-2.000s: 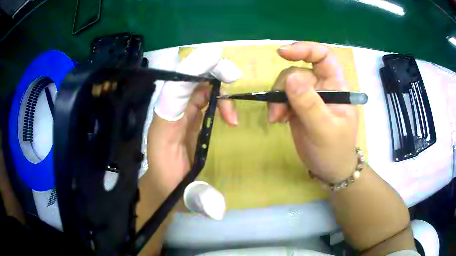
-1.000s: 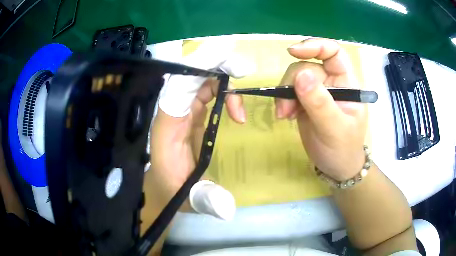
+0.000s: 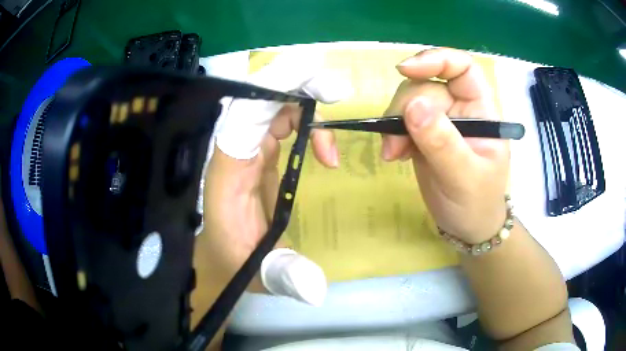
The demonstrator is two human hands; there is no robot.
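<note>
A black phone middle frame is held up near the camera at the left and centre, its solid part looking very large. My left hand, with white finger cots, holds the frame from behind by its thin rails. My right hand is bare, wears a bead bracelet and grips black tweezers. The tweezer tips touch or nearly touch the inner edge of the thin rail near its upper corner. Whether the tips hold a piece cannot be told. Yellow release paper lies under both hands.
Black frames are stacked at the right. More black frames lie at the upper left. A blue ring is at the far left, partly hidden by the held frame. A green belt runs along the back, with a thin black frame on it.
The held frame's large part has shifted and tilted slightly left, covering more of the blue ring. Both hands and the tweezers sit slightly further right than two seconds ago. The belt frame has moved left.
</note>
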